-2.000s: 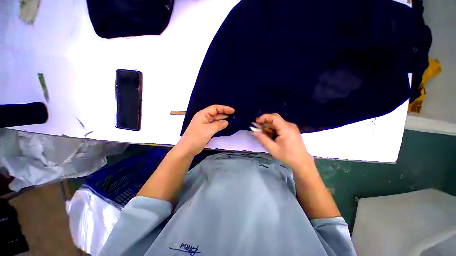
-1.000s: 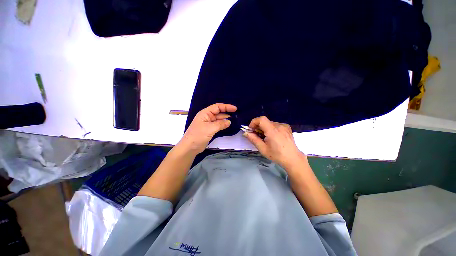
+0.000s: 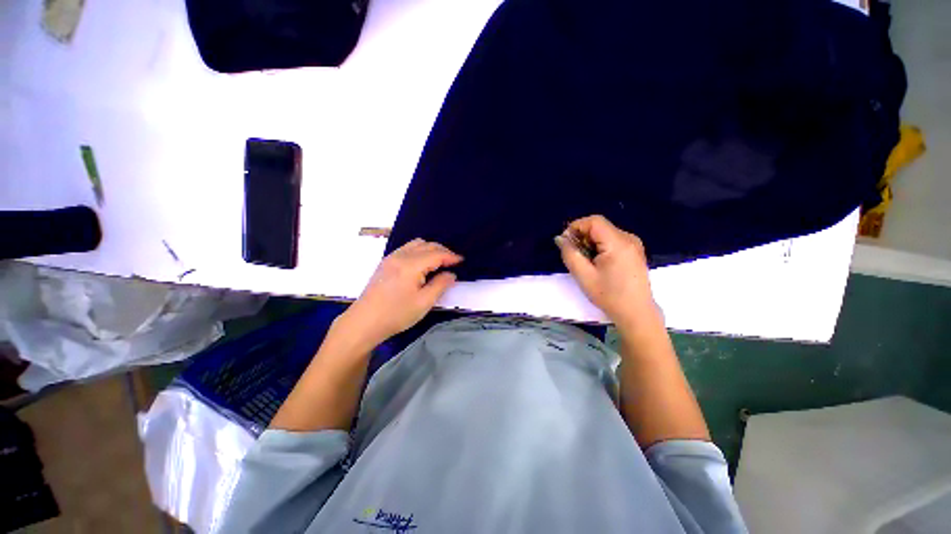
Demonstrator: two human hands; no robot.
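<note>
The navy garment (image 3: pixel 626 125) lies spread over the right part of the white table, its lower edge near the table's front edge. My left hand (image 3: pixel 405 292) rests at the garment's lower left corner, thumb and fingers apart; I cannot tell if cloth is pinched between them. My right hand (image 3: pixel 613 266) is at the garment's lower edge, fingers curled around small thread snips (image 3: pixel 581 242), which are mostly hidden by the fingers.
A smartphone (image 3: pixel 271 202) lies left of the garment, near a tan strip (image 3: pixel 374 232). A second dark garment (image 3: pixel 276 31) is at the top. A black bottle (image 3: pixel 47 232) and green stick (image 3: pixel 92 172) are far left. A white tub (image 3: pixel 845 469) stands lower right.
My left hand has moved down and left, its fingers lower on the corner. My right hand has moved right and up, away from my left. The garment's lower left edge now lies flatter.
</note>
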